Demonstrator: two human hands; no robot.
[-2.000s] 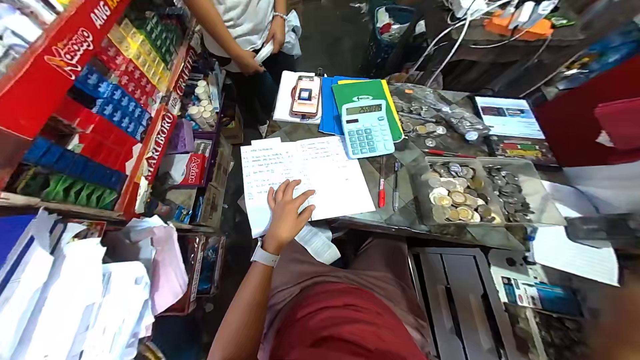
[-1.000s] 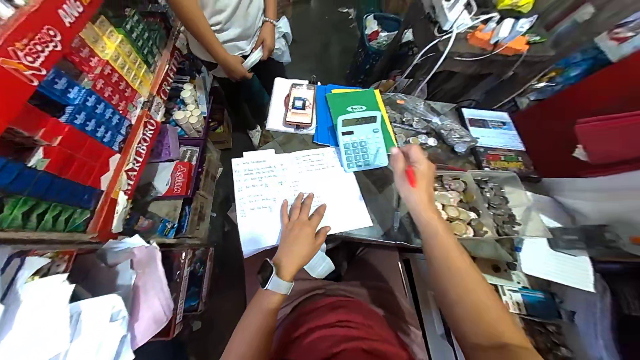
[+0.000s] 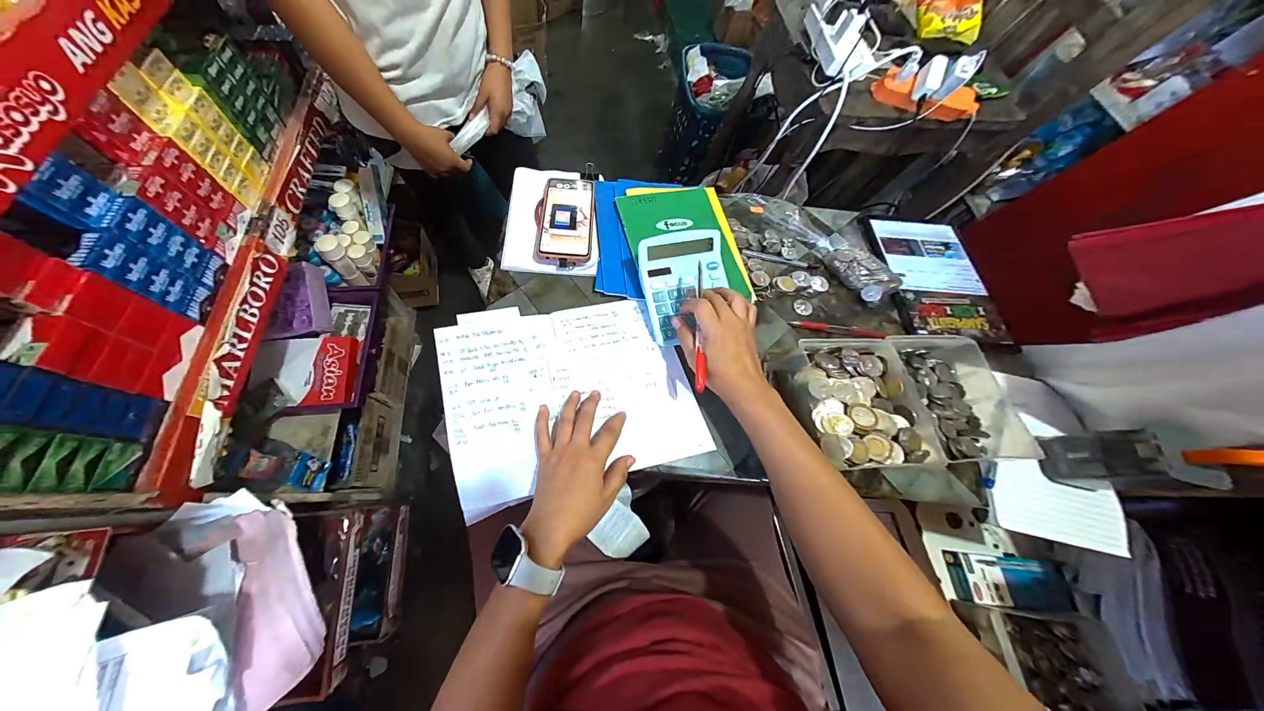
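My left hand [image 3: 575,469] lies spread flat on the lower part of an open notebook [image 3: 494,395] with handwriting, holding nothing. My right hand [image 3: 723,341] has a red pen [image 3: 700,360] between its fingers, and its fingertips are over the lower keys of a light blue calculator [image 3: 679,259]. The calculator rests on a green folder [image 3: 642,212] at the notebook's upper right. Left of the folders, a phone [image 3: 565,222] lies face up on white paper. Whether a key is pressed is hidden by my fingers.
Right of my right hand are a divided plastic container [image 3: 894,341] of coins, another red pen [image 3: 837,329] and a plastic bag [image 3: 815,237] with coins. Cigarette packs [image 3: 118,237] fill a red rack at left. A person [image 3: 420,74] stands across the table, holding something white.
My right hand, out of view two seconds ago, was beside the calculator's right edge with the red pen one second ago. It has moved left over the keys. My left hand stays on the notebook.
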